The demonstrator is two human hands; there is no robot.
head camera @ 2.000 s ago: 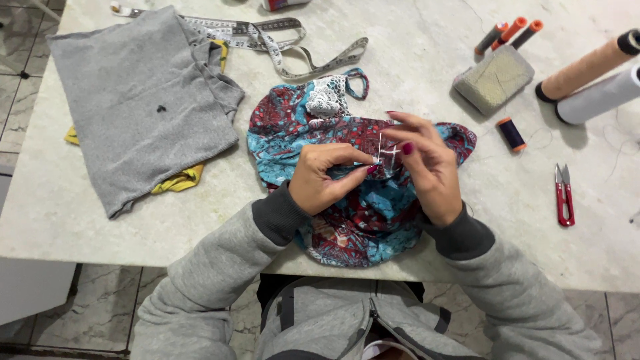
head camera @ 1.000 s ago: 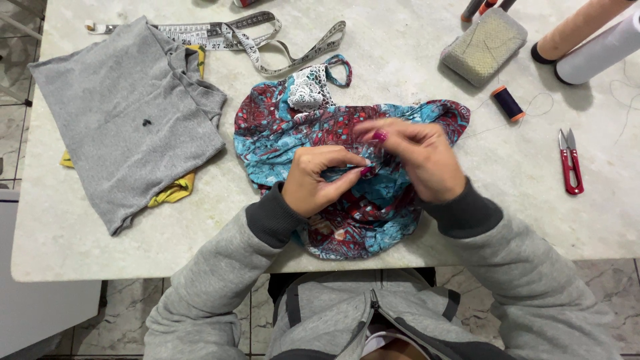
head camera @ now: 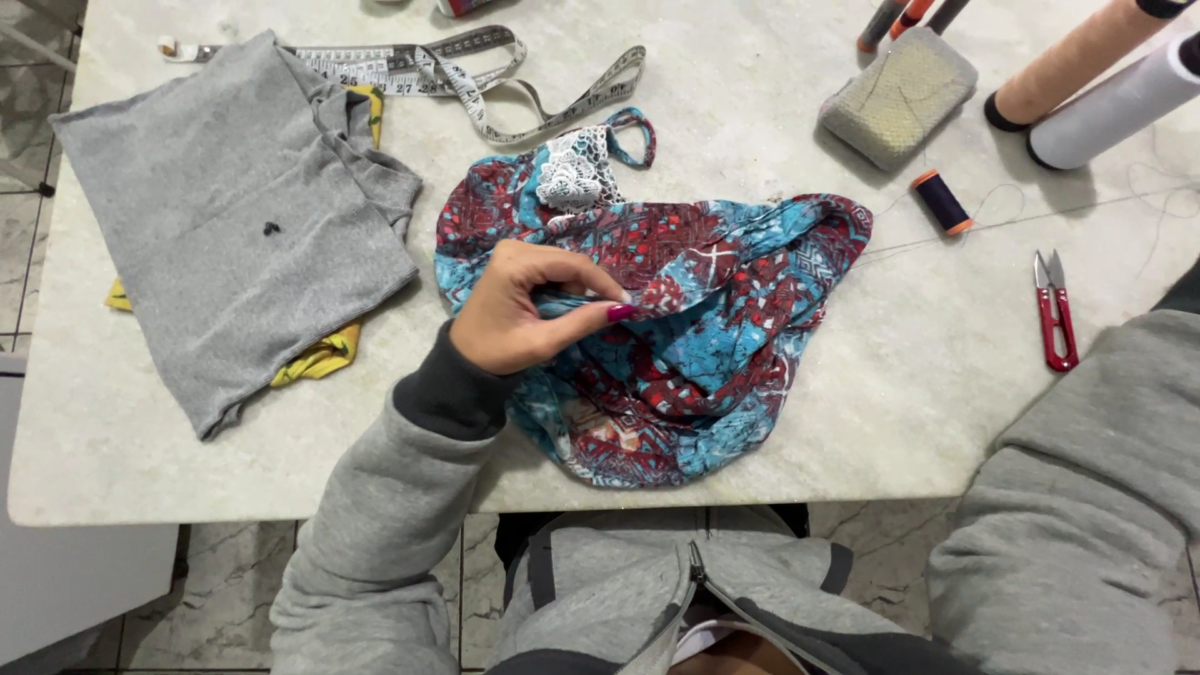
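Note:
A red and blue patterned garment with white lace trim and a small fabric loop lies bunched on the stone table. My left hand pinches a fold of its fabric between thumb and forefinger. Only my right sleeve shows at the right; the right hand is outside the frame. A thread runs from near the garment's right end toward the right edge. Red-handled thread snips lie near that sleeve, and a dark thread spool with orange ends lies above them.
At the left, a folded grey cloth covers part of a yellow cloth. A measuring tape curls behind the garment. A pincushion-like block with needles and two large thread cones stand or lie at the upper right.
My right hand has moved away from the garment and out of view to the right. My left hand still pinches the fabric. The view has shifted somewhat.

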